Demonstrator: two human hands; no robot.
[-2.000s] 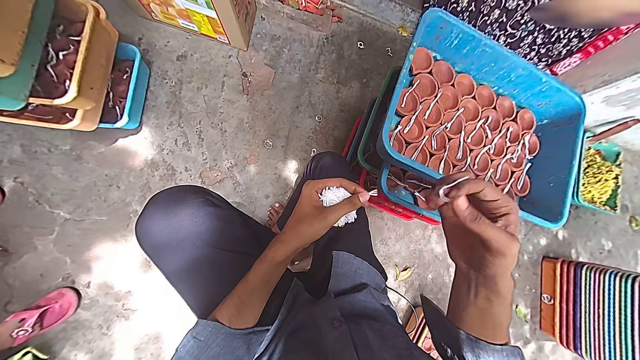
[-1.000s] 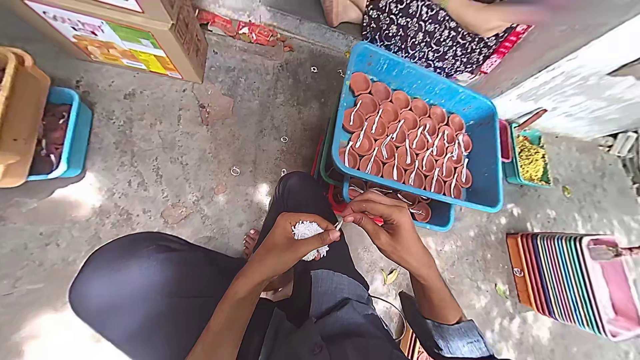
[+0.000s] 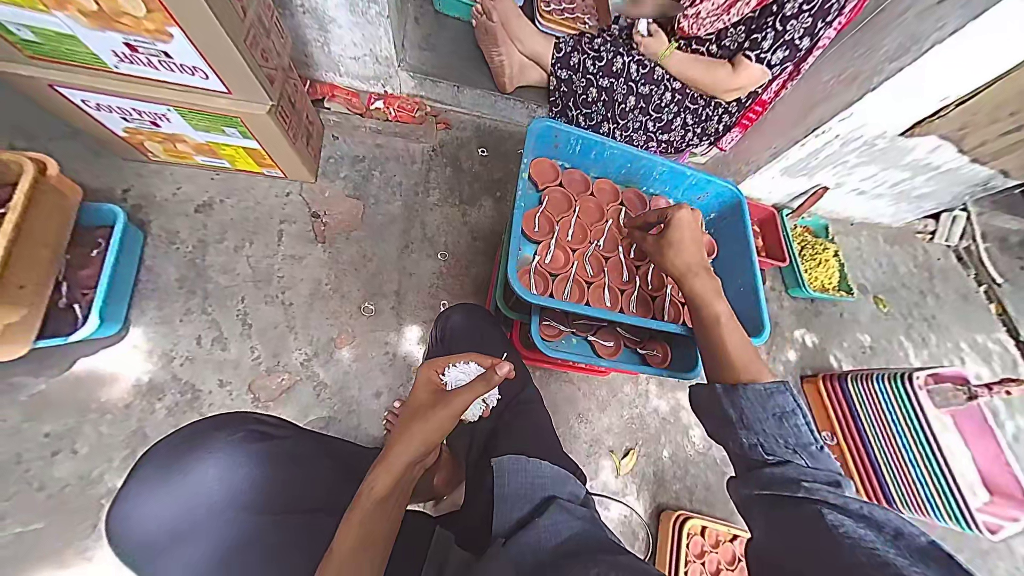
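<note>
My left hand (image 3: pixel 448 400) holds a bunch of white cotton wicks (image 3: pixel 472 386) above my knee, with one short wick end sticking up near the thumb. Over the right part of a blue plastic tray (image 3: pixel 688 178), my right hand (image 3: pixel 672 244) has its fingertips bent down among small clay lamps (image 3: pixel 590 210); whether anything is between them is hidden. White wicks lie in many of the lamps, while several along the back rows show none. Under this tray sits another blue tray (image 3: pixel 684 370) with more clay lamps in it, on green and red trays.
A person (image 3: pixel 624 96) in a patterned garment sits behind the tray. Cardboard boxes (image 3: pixel 304 136) stand back left, near stacked tubs (image 3: pixel 120 296). At right are a green tray of yellow bits (image 3: pixel 816 260) and stacked colored trays (image 3: pixel 904 448). Small lamps fill an orange tray (image 3: pixel 668 536) at the bottom.
My right hand has moved from beside my left hand to over the lamps in the blue tray. The left hand still holds the bunch of wicks. The view has shifted.
</note>
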